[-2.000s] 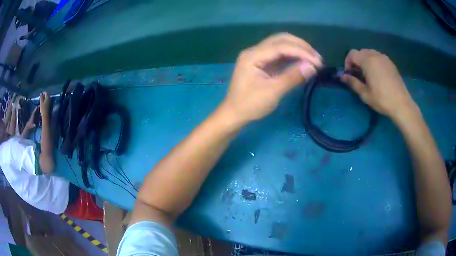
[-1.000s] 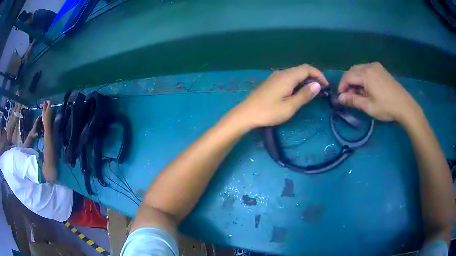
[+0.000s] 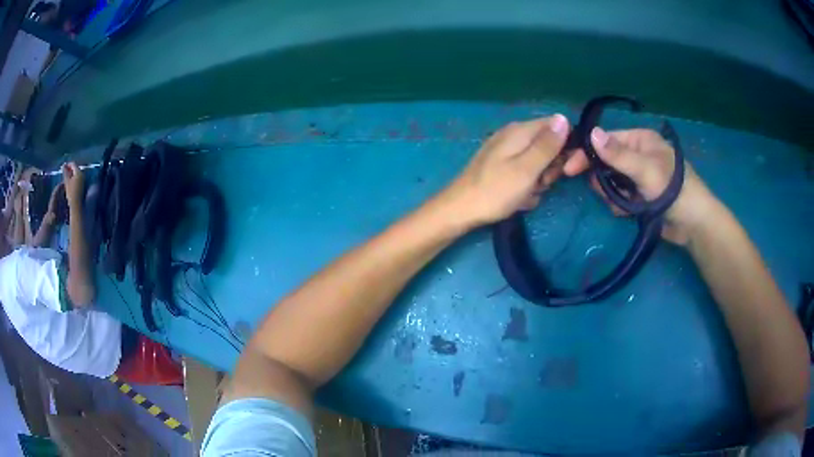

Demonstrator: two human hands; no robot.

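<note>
A black headband point(image 3: 555, 293) forms a large open arc over the bench, its middle toward me. My left hand point(image 3: 522, 165) grips its left end, thumb on top. My right hand point(image 3: 638, 165) holds a black C-shaped yoke point(image 3: 596, 109) against that end, with thumb and fingers pinched close to my left fingertips. A second yoke point(image 3: 680, 170) curves around my right hand at the headband's right end. The joint between the fingertips is mostly hidden.
A pile of black headbands point(image 3: 143, 210) with thin wires point(image 3: 207, 308) lies at the left. A green conveyor belt point(image 3: 357, 76) runs beyond the worn blue-green bench point(image 3: 375, 393). Another person in a white top point(image 3: 53, 312) is at far left. Black parts point(image 3: 806, 312) show at the right edge.
The yoke at the fingertips now stands up beyond my hands. The right-end yoke has come up around my right hand, and the headband has shifted slightly right since one second ago.
</note>
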